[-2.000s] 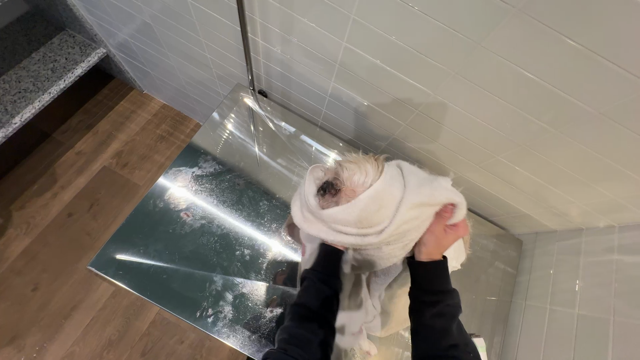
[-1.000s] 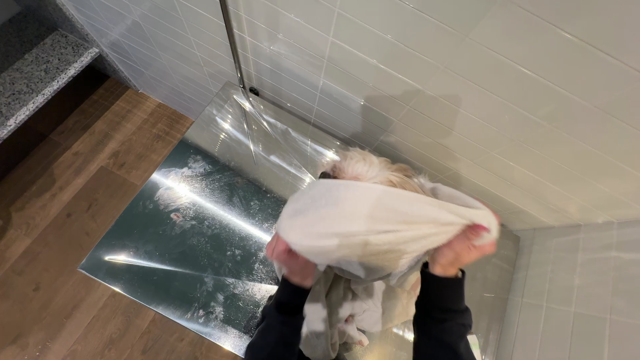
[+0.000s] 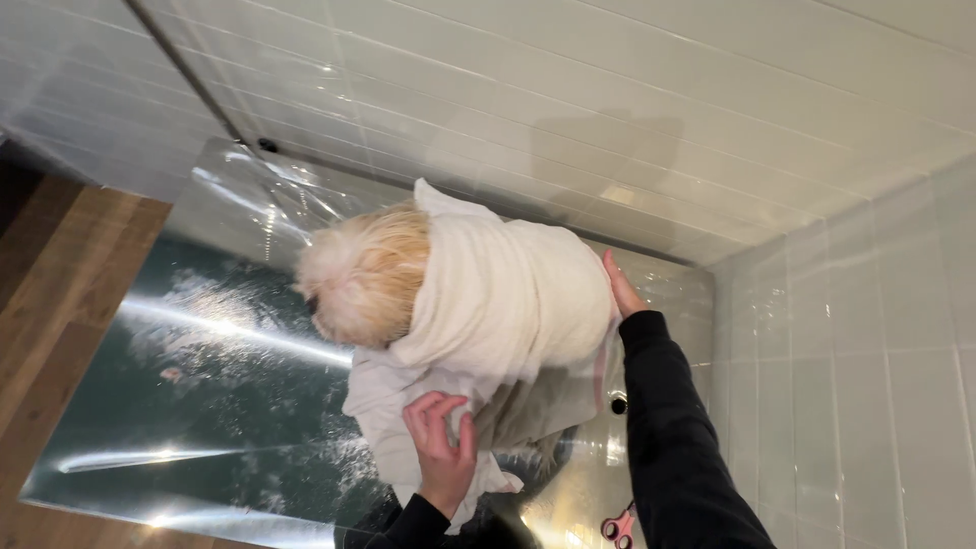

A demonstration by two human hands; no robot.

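Note:
A small dog (image 3: 366, 278) with wet cream and tan fur stands on a shiny metal table (image 3: 229, 412), its head toward the left. A white towel (image 3: 518, 290) is draped over its back and hangs down its near side. My left hand (image 3: 442, 446) is at the hanging towel part, fingers curled and apart; whether it pinches any cloth is unclear. My right hand (image 3: 624, 286) rests against the towel at the dog's rear, its fingers mostly hidden behind the towel. The dog's legs are largely covered.
Pink-handled scissors (image 3: 619, 526) lie at the near edge by my right sleeve. A tiled wall (image 3: 488, 114) runs along the table's far side, another tiled wall (image 3: 854, 366) stands at the right. A dark pole (image 3: 187, 69) rises at the back left. Wood floor (image 3: 84, 259) lies left.
The towel, stretched between both hands one second ago, now lies over the dog's back. My right hand has moved to the dog's rear, and my left hand has opened. The view is closer.

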